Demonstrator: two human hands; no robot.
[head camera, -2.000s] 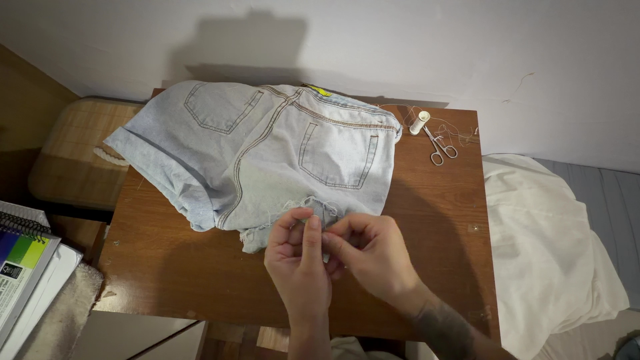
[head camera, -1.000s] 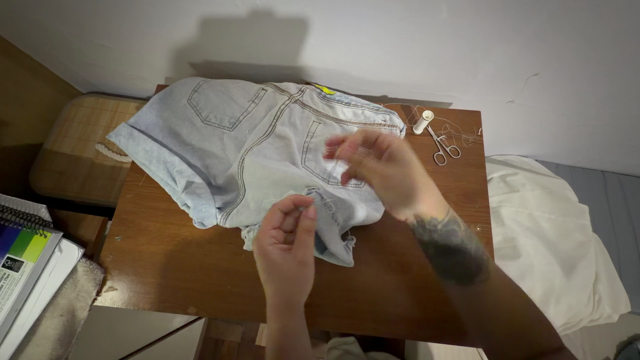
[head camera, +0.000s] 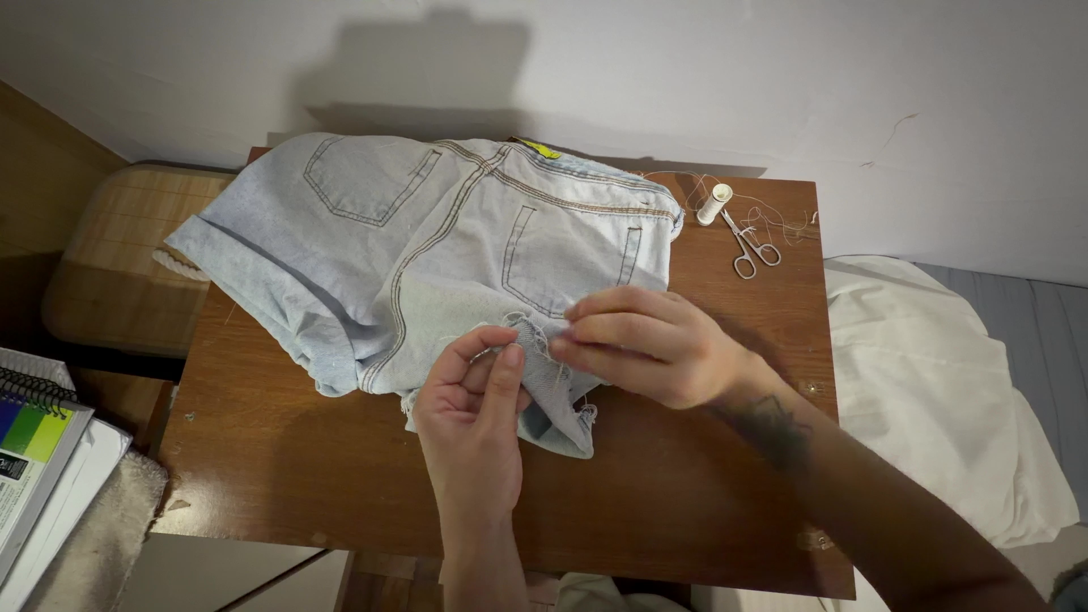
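Observation:
Light blue denim shorts (head camera: 450, 246) lie spread on a wooden table, back pockets up, with a frayed, torn edge near my hands. My left hand (head camera: 480, 399) is at that edge, thumb and forefinger pinched together; whatever is between them is too small to tell. Just right of it, my right hand (head camera: 650, 344) has its fingertips drawn together over the frayed part, and its grip is hidden. A spool of white thread (head camera: 715, 205) stands at the back right of the table, beside small metal scissors (head camera: 748, 246) and loose thread.
The wooden table (head camera: 680, 510) has its back edge near a pale wall. White cloth (head camera: 935, 399) is heaped to its right. At the left are a wooden stool or chair seat (head camera: 119, 255) and a spiral notebook (head camera: 34, 433) with papers. A yellow item (head camera: 537, 149) shows at the waistband.
My right hand was raised over the right pocket with fingers spread a second ago; it is now lower, by the frayed edge near my left hand, fingertips together.

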